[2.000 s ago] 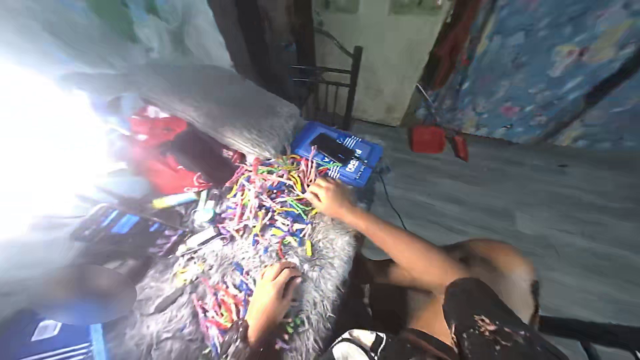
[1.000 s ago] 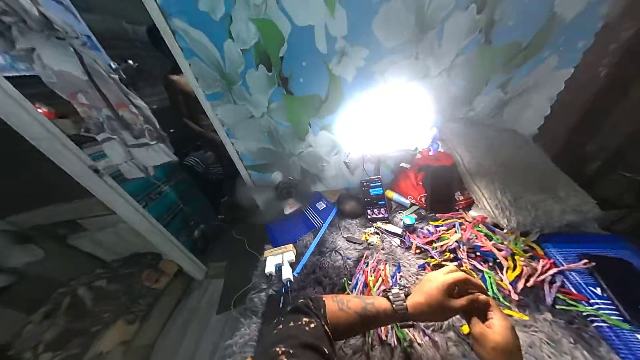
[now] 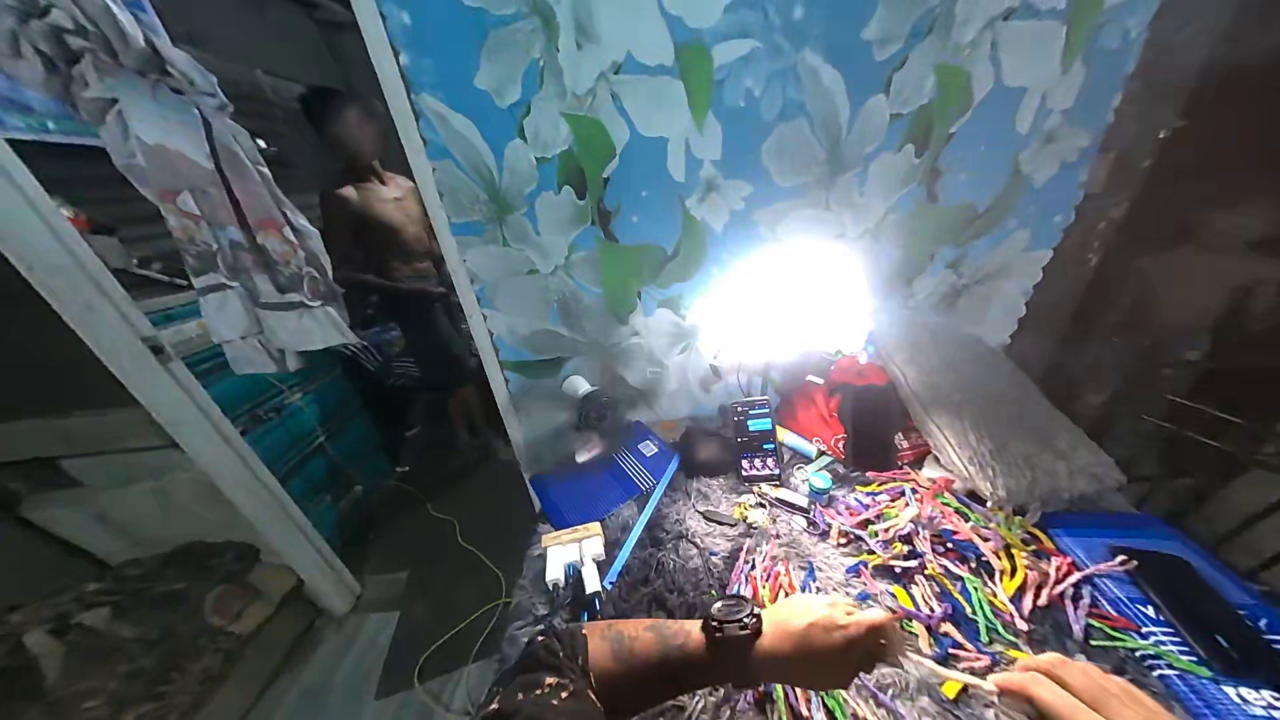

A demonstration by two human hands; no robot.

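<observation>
My left hand (image 3: pixel 835 640), with a black watch (image 3: pixel 733 617) on its wrist, is closed on one end of a pale twisted strip (image 3: pixel 950 672). The fingers of my right hand (image 3: pixel 1075 688), at the bottom right edge, pinch the strip's other end. Beyond both hands lies a loose heap of colourful twisted strips (image 3: pixel 935 560) on a grey furry cover (image 3: pixel 690 530). A smaller bunch of strips (image 3: pixel 765 575), mostly pink and red, lies behind my left wrist. More strips show below my left forearm.
A glaring lamp (image 3: pixel 790 300) stands by the floral wall. Near it are an upright phone (image 3: pixel 756 440), a red bag (image 3: pixel 825 405) and a grey cushion (image 3: pixel 990 410). A dark phone (image 3: pixel 1190 605) lies on a blue package at right. White plugs (image 3: pixel 575 562) sit left. A person (image 3: pixel 390 240) stands in the doorway.
The view has swung far left since the oldest frame. My hands, close together one second ago, are now farther apart with the pale strip between them. The person in the doorway shows more fully.
</observation>
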